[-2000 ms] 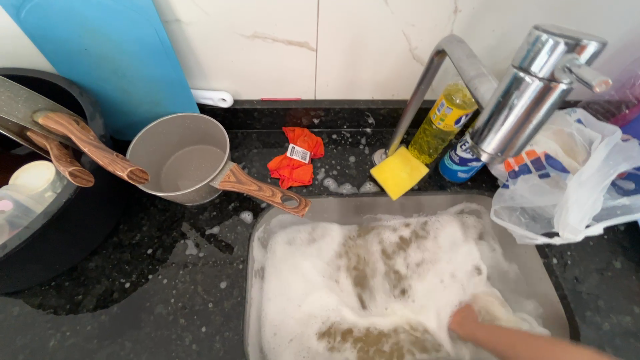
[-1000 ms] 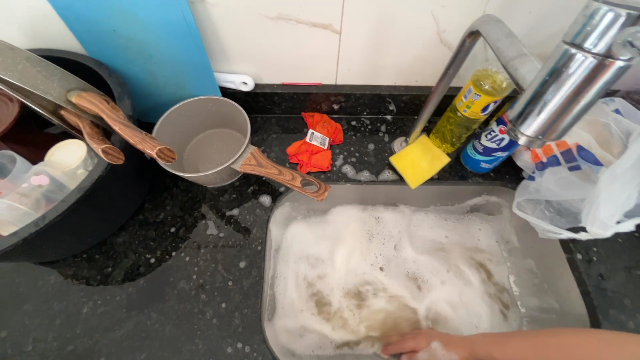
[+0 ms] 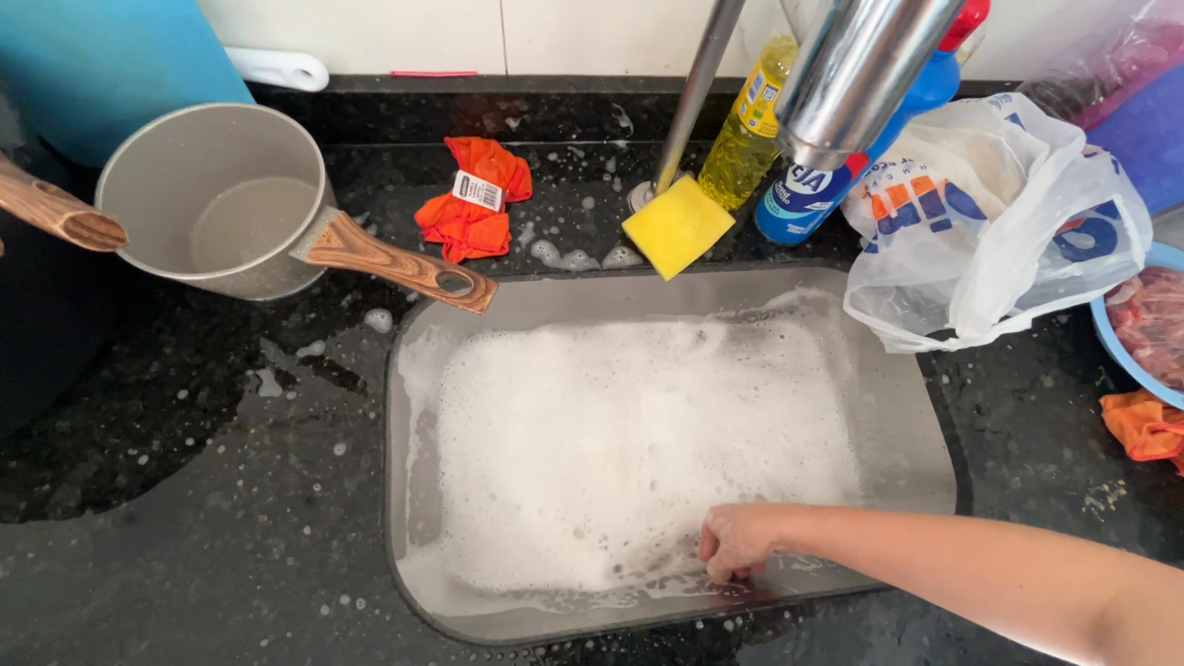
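My right hand reaches in from the right over the near edge of a grey sink, its fingers curled down at the border of the white suds. Whether the fingertips hold anything is hidden. My left hand is out of view. A yellow sponge rests at the sink's back rim, by the base of the faucet. To the left, a grey saucepan stands on the counter, its wood-patterned handle pointing to the sink's back left corner. An orange cloth with a label lies behind the sink.
Behind the sink stand a bottle of yellow liquid and a blue bottle. At right are a white plastic bag, a blue bowl of meat and another orange cloth. The black stone counter is wet, with a blue board behind.
The right hand is now lifted partly clear of the foam near the sink's front edge. The suds have spread into a more even layer than two seconds ago. The view has moved closer.
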